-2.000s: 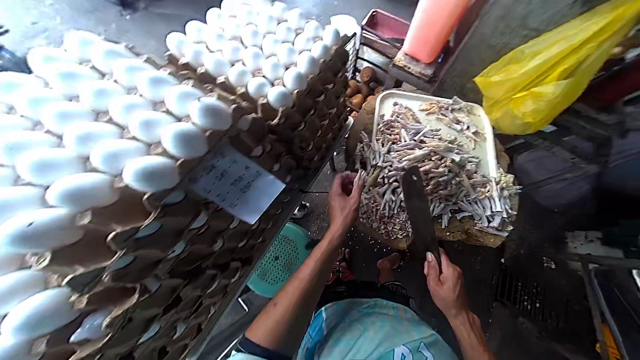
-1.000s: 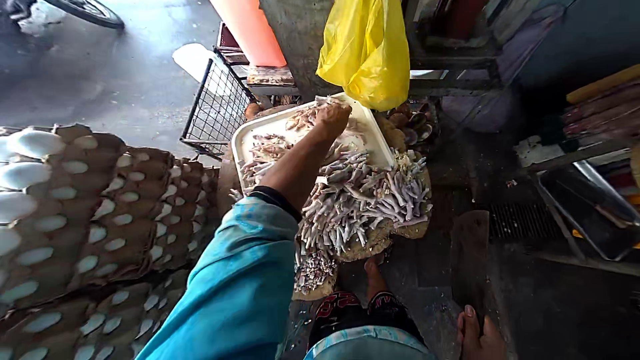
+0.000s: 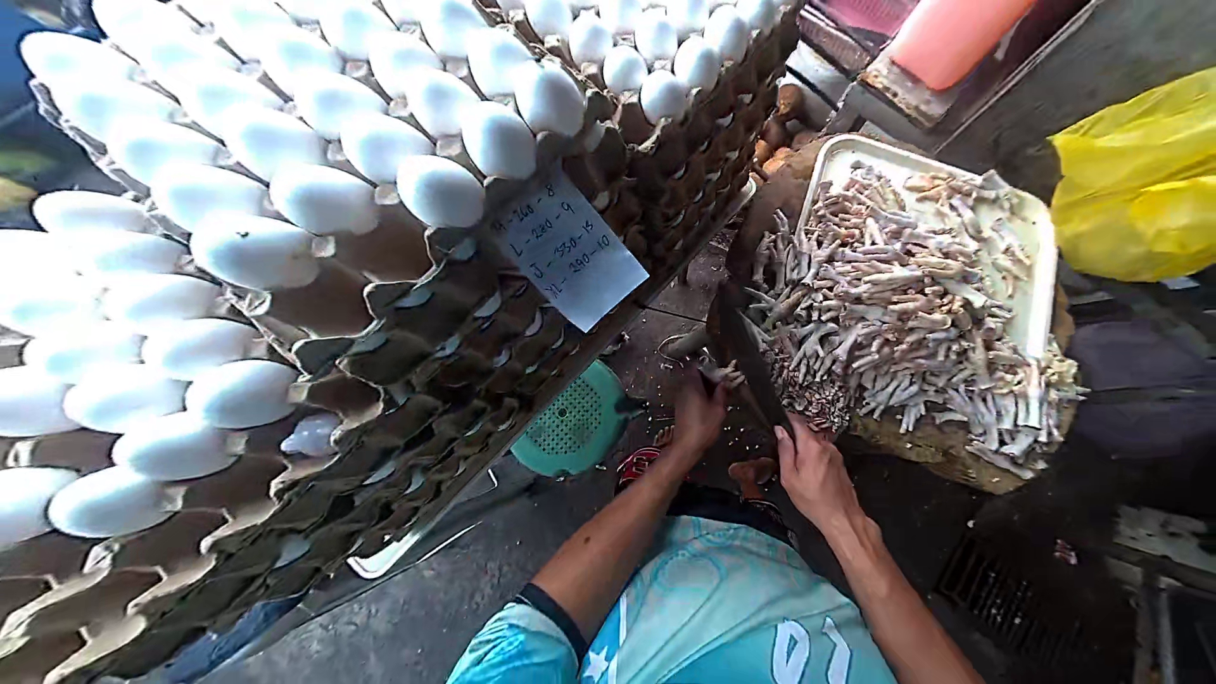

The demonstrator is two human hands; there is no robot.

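Note:
A chicken foot [image 3: 724,373] is held in my left hand [image 3: 698,413], low beside the blade of a cleaver. My right hand [image 3: 812,465] is closed on the handle of that dark, wide-bladed cleaver [image 3: 746,351], which points away from me. Right of the blade, a large heap of pale chicken feet [image 3: 902,285] covers much of a white plastic tray [image 3: 1043,285] and spills over its near edge onto a wooden block [image 3: 950,461]. Small cut bits [image 3: 812,394] lie at the heap's near left corner.
Stacked egg trays [image 3: 399,351] with white eggs [image 3: 442,190] fill the left; a handwritten paper [image 3: 579,256] hangs on them. A green perforated plastic stool [image 3: 570,423] stands below. A yellow plastic bag [image 3: 1140,180] is at right, a pink container [image 3: 959,38] at the back.
My left hand has come back from the tray, where it reached into the feet a second ago, and now holds one foot. The cleaver has moved from the right to beside my left hand. The view has swung left.

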